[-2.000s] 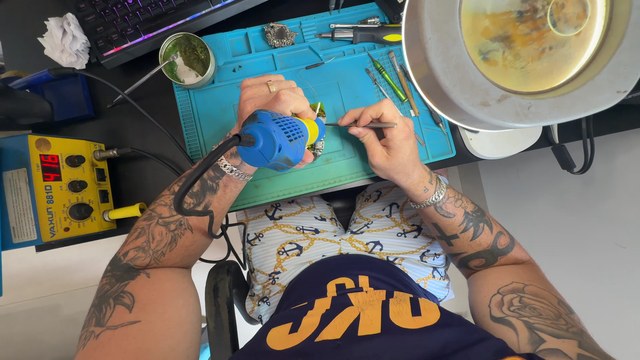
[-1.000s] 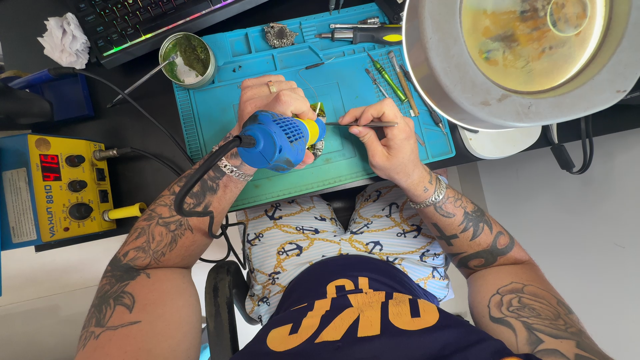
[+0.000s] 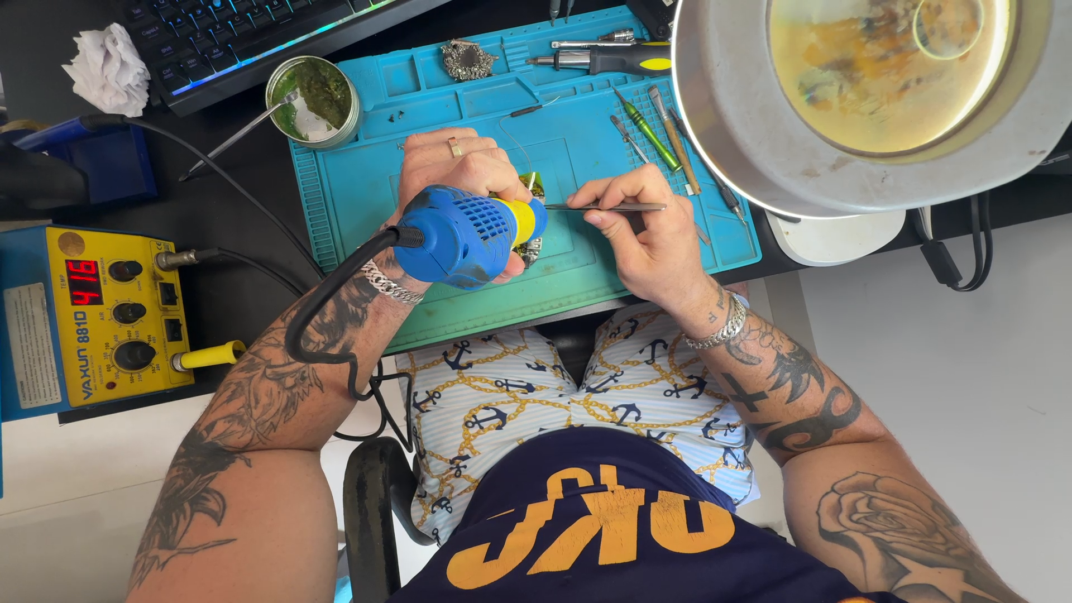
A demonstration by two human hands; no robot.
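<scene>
My left hand [image 3: 465, 172] is wrapped around a blue and yellow hot-air rework handpiece [image 3: 469, 234], whose black cable loops back past the wrist. Between the fingers of my right hand [image 3: 641, 226] is a slim metal tool [image 3: 624, 207], perhaps tweezers or a spatula; its tip points left and meets the front of the handpiece, where it is hidden. A small circuit board [image 3: 530, 251] shows in part behind the handpiece's yellow and dark blue front end, over the teal silicone repair mat [image 3: 569, 285]. What supports the board cannot be seen.
The Yaxun rework station [image 3: 126, 314] stands at left. An open tin [image 3: 352, 109] with a metal tool leaning in it and a keyboard [image 3: 226, 33] are at upper left. A screwdriver [image 3: 611, 59], green pen-like tool [image 3: 651, 134] and brush [image 3: 670, 126] lie behind my right hand, beside a magnifier lamp [image 3: 754, 167].
</scene>
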